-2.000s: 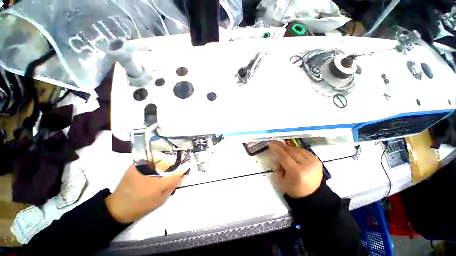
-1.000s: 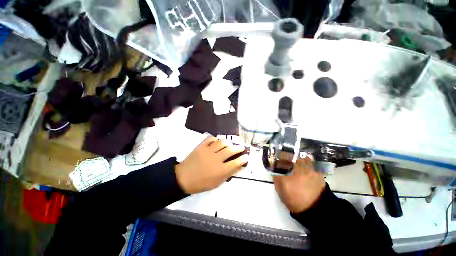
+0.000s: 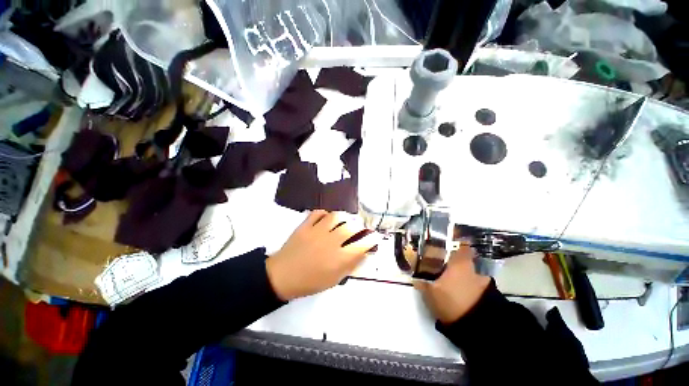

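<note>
My left hand point(image 3: 321, 255) lies on the white bed just left of the needle area, fingers pointing right; a sliver of dark fabric point(image 3: 358, 238) shows between its fingers. My right hand point(image 3: 453, 286) is at the right of the needle area, its fingertips hidden behind the shiny guard point(image 3: 434, 243) and the thread tension parts point(image 3: 505, 244). Whether it holds anything cannot be seen. The white machine head point(image 3: 521, 181) covers the upper right. Dark maroon cut pieces point(image 3: 253, 162) lie flat and overlapping left of the head.
White marked templates point(image 3: 128, 277) lie at the table's left. Yellow-orange snips point(image 3: 560, 274) and a black-handled tool point(image 3: 587, 300) lie under the arm. A clear lettered bag point(image 3: 283, 38) and striped pieces point(image 3: 127, 79) are behind. The ribbed table edge point(image 3: 340, 360) is in front.
The view has swung left since the first frame. My right hand has moved from under the arm to the needle area. My left hand now lies left of the guard.
</note>
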